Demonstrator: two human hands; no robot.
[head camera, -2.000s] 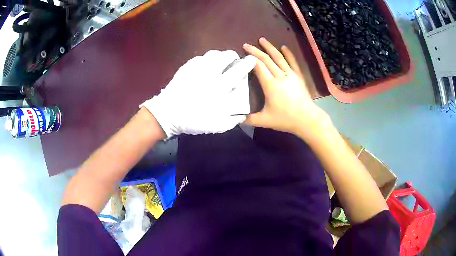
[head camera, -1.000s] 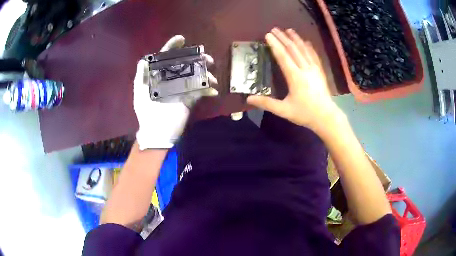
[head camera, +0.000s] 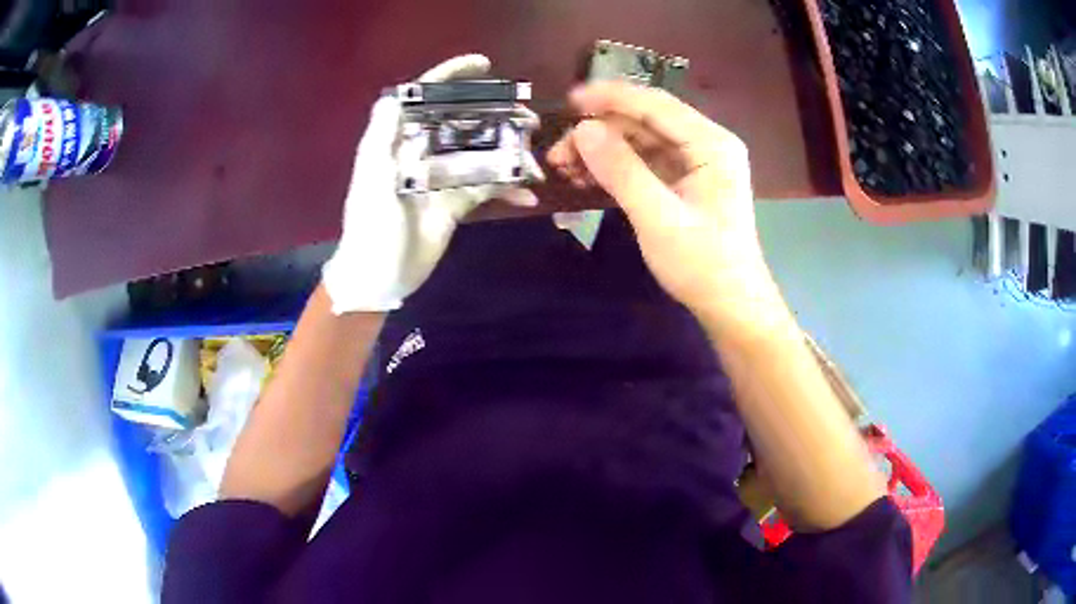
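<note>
My left hand (head camera: 401, 201), in a white glove, holds a silver mould half (head camera: 467, 137) with its recessed face up. A dark shape lies in the recess; I cannot tell what it is. My bare right hand (head camera: 673, 177) is just right of the mould half, thumb and fingers drawn close together and blurred. Whether anything is pinched between them cannot be told. The other mould half (head camera: 631, 64) lies on the dark reddish-brown board behind my right hand, which partly hides it.
A reddish-brown tub (head camera: 847, 142) of black parts stands at the right. An aerosol can (head camera: 59, 139) is at the left end. Below are a blue crate (head camera: 130, 460) with a white box (head camera: 156, 378), and a red stool (head camera: 914, 496) at right. White racking (head camera: 1038, 165) is far right.
The closed hands have parted, showing two separate mould halves. My left hand keeps one; the other was left on the board. My right hand has moved off it toward the held half, fingers now curled.
</note>
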